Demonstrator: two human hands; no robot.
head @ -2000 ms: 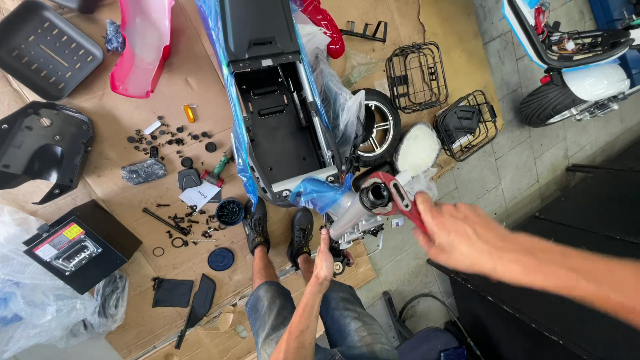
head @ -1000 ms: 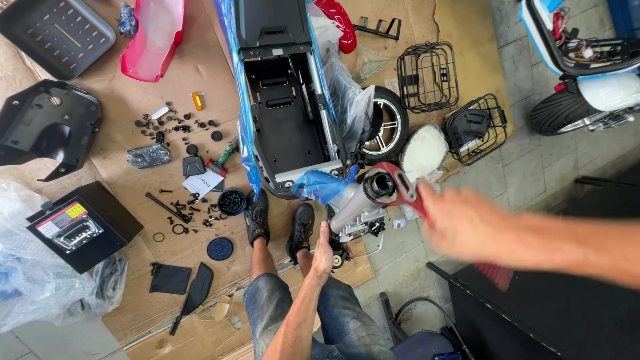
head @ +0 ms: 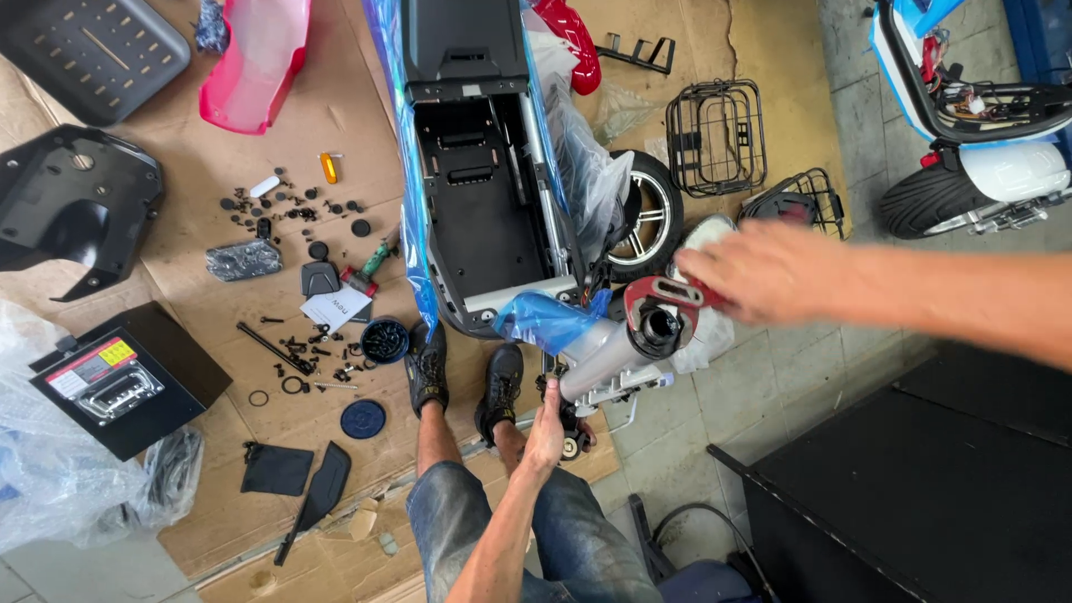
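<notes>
My right hand (head: 754, 272) is closed around the handle of a red wrench (head: 662, 295), whose jaw sits around the dark collar (head: 657, 328) at the top of a silver metal tube (head: 599, 364). My left hand (head: 544, 431) grips the lower part by the tube; its fingers are partly hidden, and what exactly they hold is unclear. Blue film (head: 544, 322) wraps part of the tube. Beyond it stands a scooter body with an open black compartment (head: 486, 209), beside a wheel with a silver rim (head: 645, 216).
Screws and black caps (head: 310, 209) lie on the cardboard at left, near a bowl of screws (head: 385, 340) and a black battery box (head: 130, 381). Wire baskets (head: 717, 138) lie at right. A black cabinet (head: 913, 477) stands at lower right, and another scooter (head: 988, 167) at upper right.
My right hand and the wrench handle have swung upward around the tube's collar. The left hand stays low by the tube.
</notes>
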